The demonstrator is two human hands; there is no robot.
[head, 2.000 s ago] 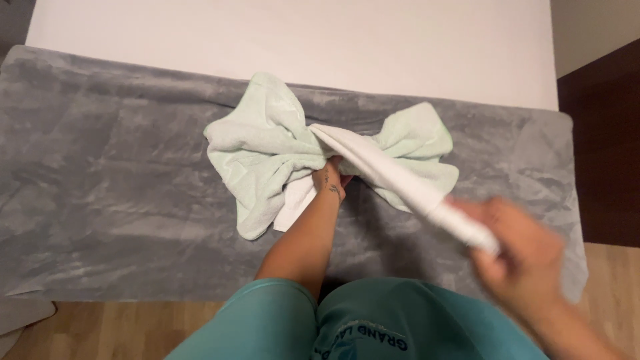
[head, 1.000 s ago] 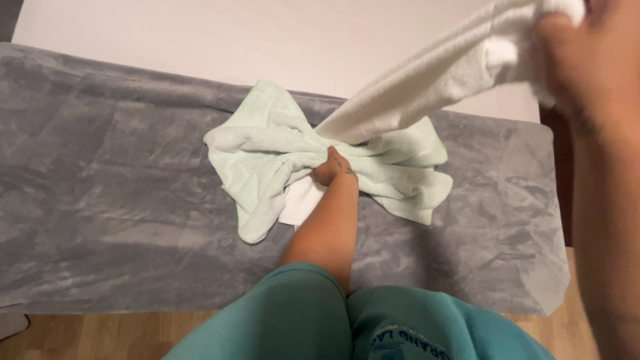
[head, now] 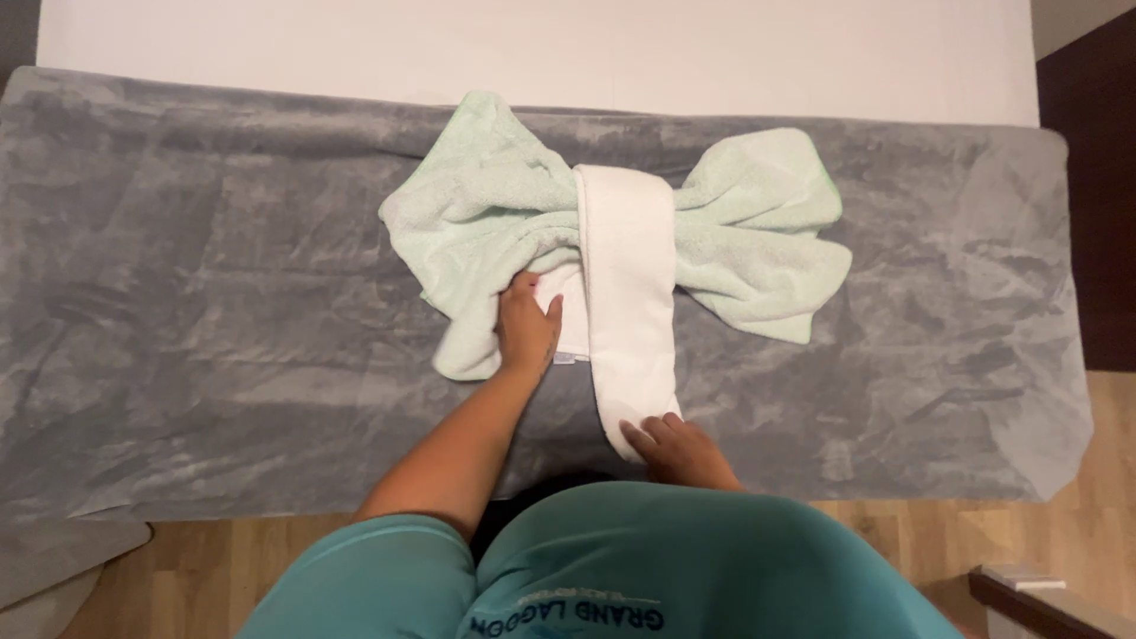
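Observation:
A pale green towel [head: 497,222], gathered at its middle and fanned out on both sides, lies on a grey plush blanket [head: 222,293]. Over its gathered middle runs a folded white towel [head: 628,302], whose long end hangs down toward me. Another white part [head: 568,306] shows beneath, left of that strip. My left hand [head: 528,328] rests against the lower left folds of the green towel, its fingertips partly hidden at the cloth. Near the lower end of the white strip, my right hand [head: 674,448] holds its edge, fingers on top.
Beyond the grey blanket lies a white sheeted surface [head: 532,53]. A dark wooden panel [head: 1092,195] stands at the right. At the lower right is a dark-edged piece of furniture [head: 1029,595] above the wood floor. Grey fabric [head: 53,559] hangs at the lower left.
My right hand has come down from the upper right, and the raised white towel now lies across the green one. My left hand has moved left from the gathered middle.

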